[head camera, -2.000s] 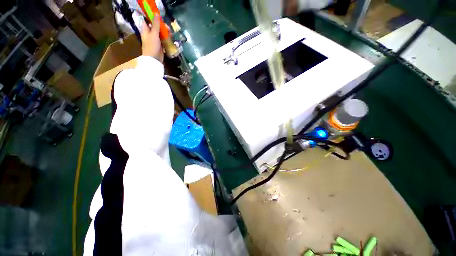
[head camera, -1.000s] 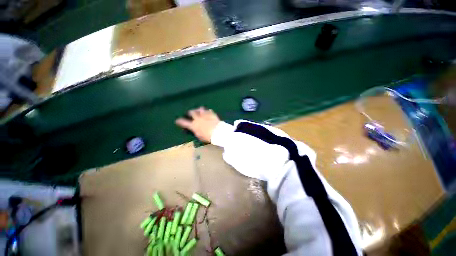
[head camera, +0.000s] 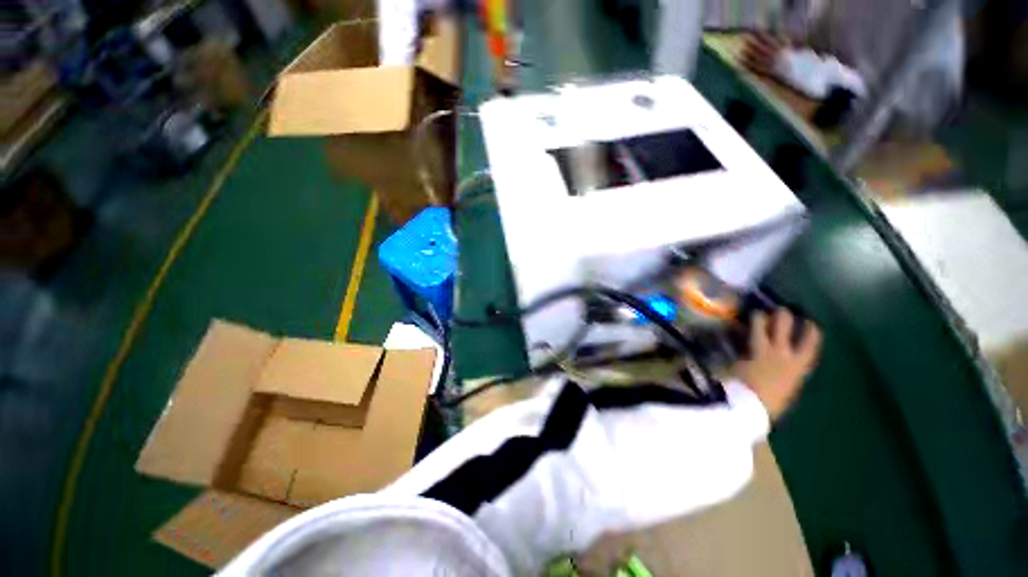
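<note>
My left hand (head camera: 778, 358) is blurred at the belt's near side, just right of the white box (head camera: 643, 214). Its fingers are over a dark shape; I cannot tell whether it grips it. My right hand is not in view. Green battery cells (head camera: 631, 566) show at the bottom edge, partly hidden by my left sleeve. A round pale-faced end-cap (head camera: 848, 564) lies on the conveyor belt (head camera: 902, 451) at the bottom right.
Black hoses (head camera: 552, 299) and an air regulator (head camera: 705, 295) are at the box's front. An open carton (head camera: 327, 440), a blue stool (head camera: 423, 254) and another carton (head camera: 344, 101) stand at left. Another person's hand (head camera: 767, 54) is across the belt.
The view has swung left from the belt and cell heap back to the white box. My left arm now reaches across to the belt; the right arm seen earlier is out of view.
</note>
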